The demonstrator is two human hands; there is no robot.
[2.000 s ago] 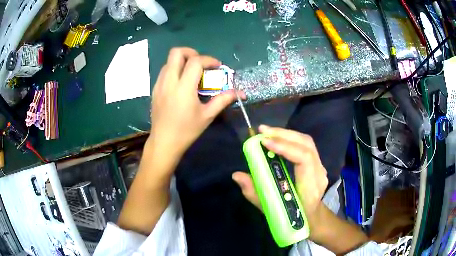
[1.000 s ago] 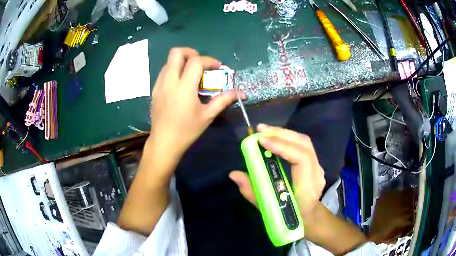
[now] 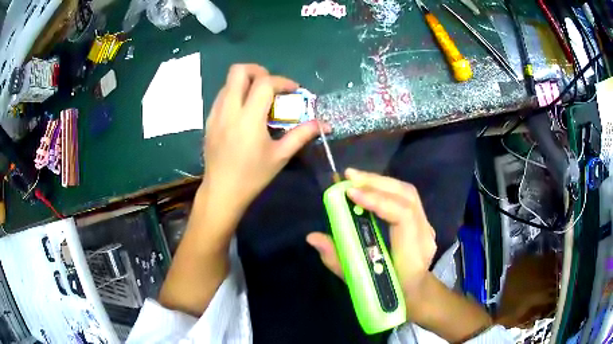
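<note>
My left hand (image 3: 245,131) grips a small opened smartwatch case (image 3: 290,109) between fingers and thumb at the bench's front edge. The case shows a white inner part with a yellow patch at its left side. My right hand (image 3: 396,235) holds a bright green electric screwdriver (image 3: 366,262) with a black button panel. Its thin silver bit (image 3: 328,151) points up and left, with its tip beside my left thumb at the case's lower right corner. I cannot tell whether the tip sits on a screw.
The worn green bench top (image 3: 269,40) bears a white paper sheet (image 3: 173,97), an orange-yellow handled tool (image 3: 445,47), tweezers (image 3: 480,37) and a bundle of pinkish strips (image 3: 69,146). A clear plastic bag (image 3: 165,12) lies at the back. Cables (image 3: 571,201) hang at the right.
The green screwdriver's body has turned slightly and its lower end has shifted a little left with my right hand. My left hand and the watch case have stayed in place.
</note>
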